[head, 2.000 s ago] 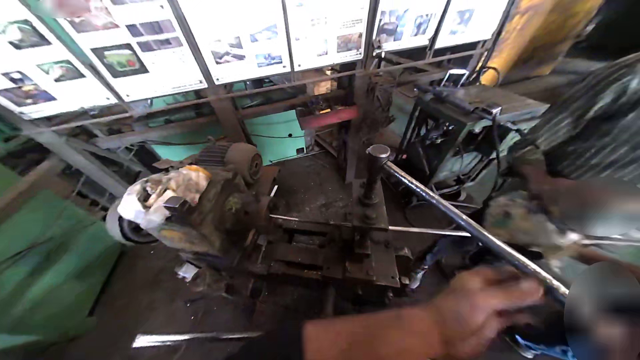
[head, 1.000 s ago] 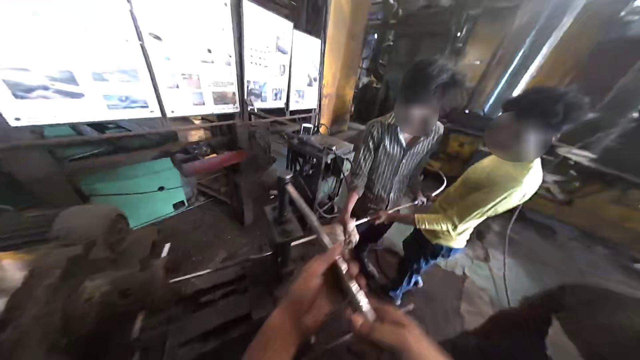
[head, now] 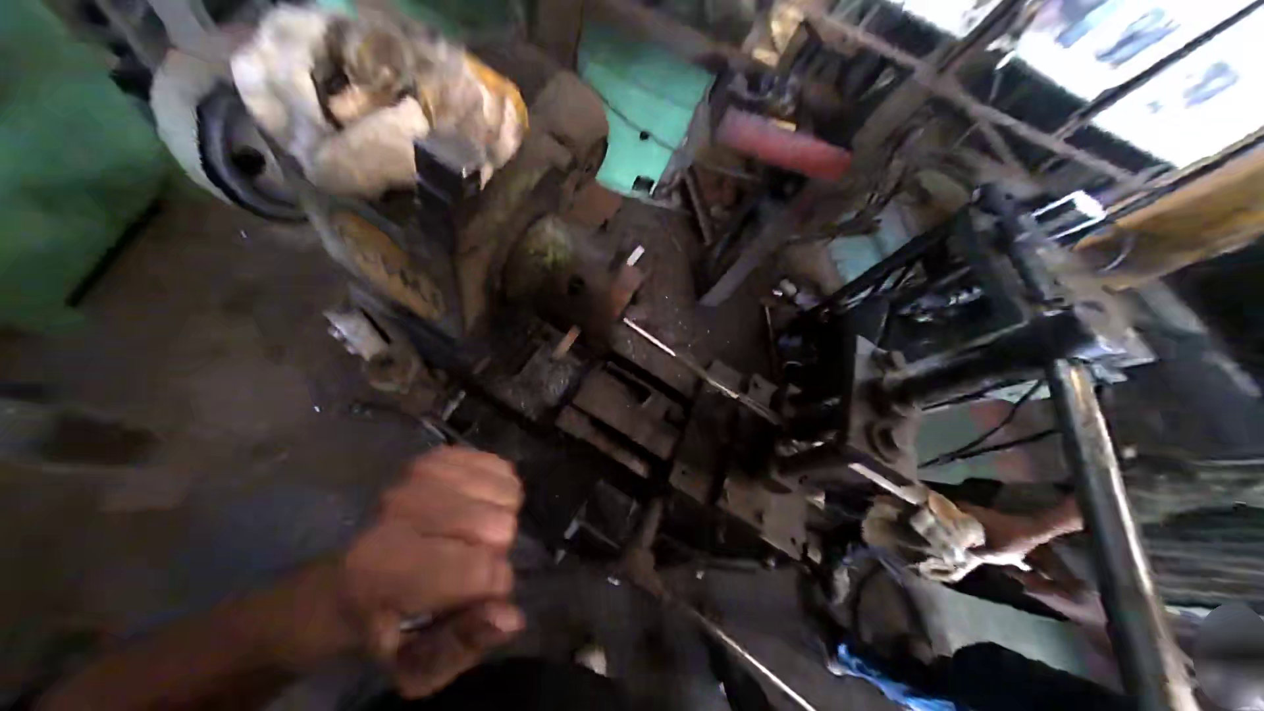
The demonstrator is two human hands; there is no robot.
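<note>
My left hand (head: pixel 439 568) is curled over the dark floor at lower left, touching no machine part; whether something small lies inside its fingers cannot be told. My right hand does not show. A steel pipe handle (head: pixel 1111 523) slants down the right side from the black post (head: pixel 987 365) of a greasy machine. The machine's slotted metal bed (head: pixel 622 420) lies in the middle. A thin metal rod (head: pixel 701 373) runs across it toward the post. At upper left, crumpled cloth (head: pixel 375 109) rests on the machine's housing.
A co-worker's hand (head: pixel 1027 533) with a rag (head: pixel 928 538) is at the rod's right end. A belt pulley (head: pixel 242 158) stands at upper left by a green panel (head: pixel 69 148). A red bar (head: pixel 785 143) lies behind the machine. Another rod (head: pixel 750 657) slants across the bottom.
The view has swung left and down to the machine. A second ago both my hands were on the pipe handle; now my left hand is off it and my right hand is out of view.
</note>
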